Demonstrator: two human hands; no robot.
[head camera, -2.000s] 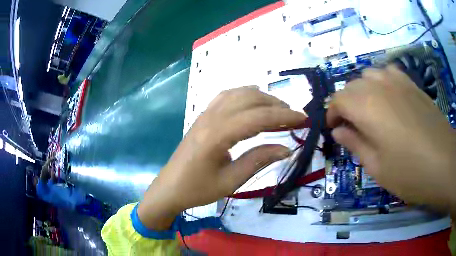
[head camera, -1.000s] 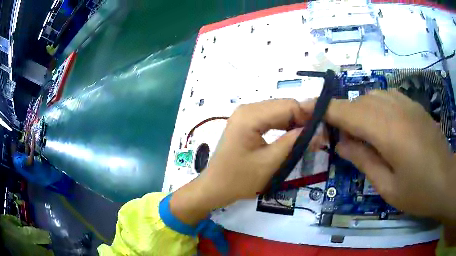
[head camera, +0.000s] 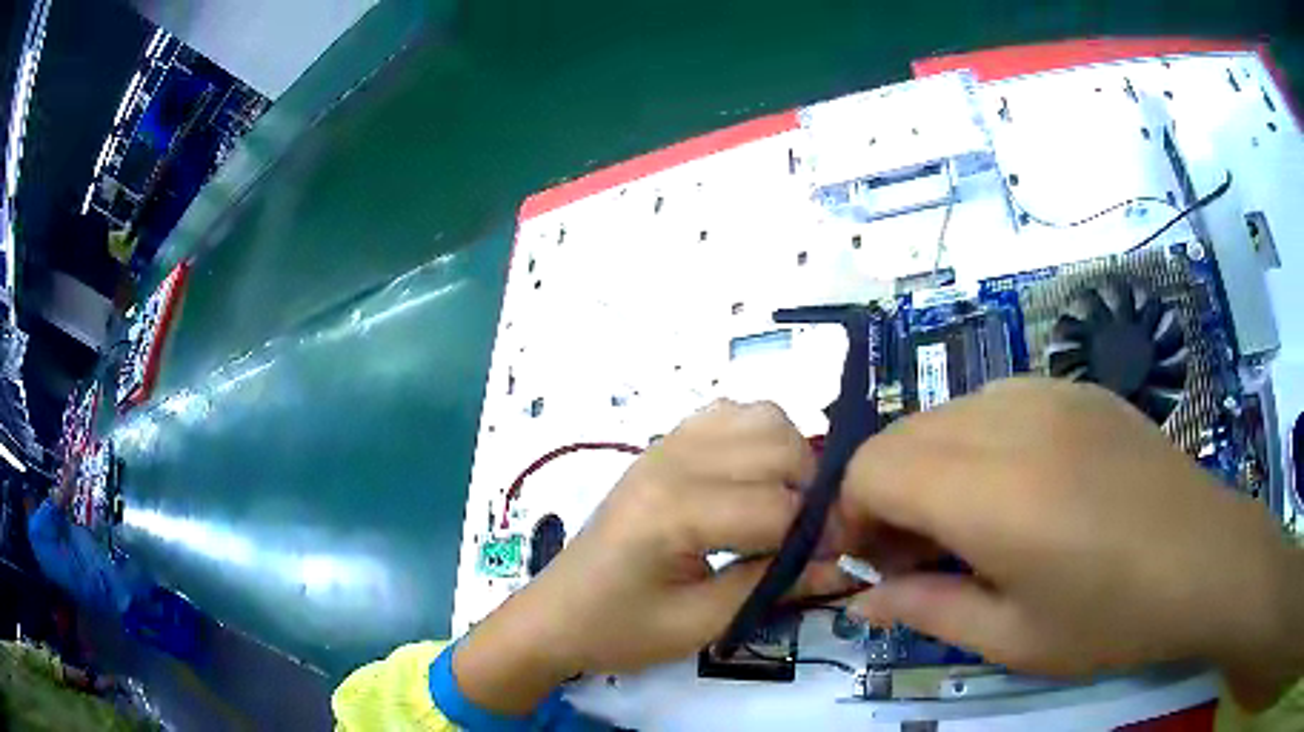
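Observation:
A white chassis (head camera: 629, 272) lies with its inside up, with a blue motherboard (head camera: 987, 308) and a black fan (head camera: 1115, 343) at its right. A thick black wrapped cable (head camera: 844, 429) runs down from the board's upper left edge between my hands. My left hand (head camera: 687, 529) is at the cable's left side, fingers bent; its fingertips are partly hidden. My right hand (head camera: 1030, 529) is over the board's lower part, with thumb and fingers around a small white connector (head camera: 858, 569) on thin wires. A red wire (head camera: 572, 452) runs to a small green board (head camera: 501, 555).
A red foam pad (head camera: 658, 169) shows along the chassis's far edge. The green bench (head camera: 329, 358) extends to the left, with another unit (head camera: 155, 336) on it. A person in blue sleeves (head camera: 65, 551) is at the far left.
The view has shifted, so more of the chassis and the fan shows. Both hands have stayed by the black cable. The small white connector now shows at my right fingertips.

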